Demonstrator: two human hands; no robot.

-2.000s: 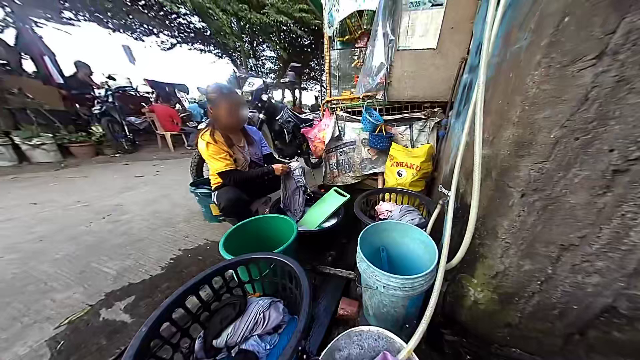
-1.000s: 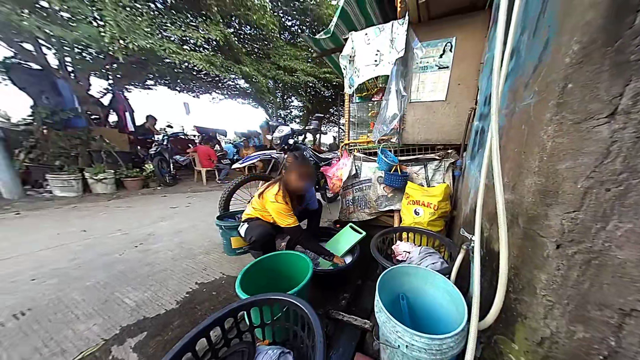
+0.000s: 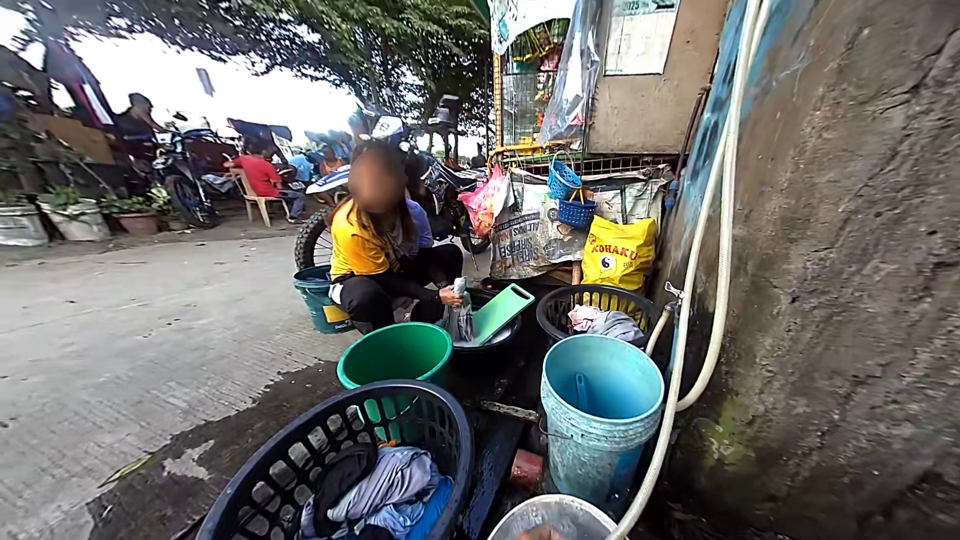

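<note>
At the bottom edge, what looks like a small part of my right hand [image 3: 540, 532] shows within the rim of a whitish bucket [image 3: 517, 517]; its fingers and anything it holds are hidden. My left hand is out of view. Left of that bucket, a dark slatted laundry basket [image 3: 457, 450] holds grey, black and blue clothes [image 3: 394, 480]. A green tub [image 3: 394, 352] stands behind it. A worn light-blue bucket [image 3: 600, 435] stands to the right, with a pale hose [image 3: 716, 247] running down beside it into the whitish bucket's area.
A person in a yellow top [image 3: 360, 240] squats ahead, gripping a wet grey cloth [image 3: 459, 315] over a basin with a green board [image 3: 502, 315]. Behind are a black basket with clothes [image 3: 551, 300], a yellow sack [image 3: 619, 255] and a motorcycle. A rough wall [image 3: 840, 300] rises at right.
The person in yellow bent low over the basin one second ago and now sits more upright, with the grey cloth raised in a hand. The view has tilted down again.
</note>
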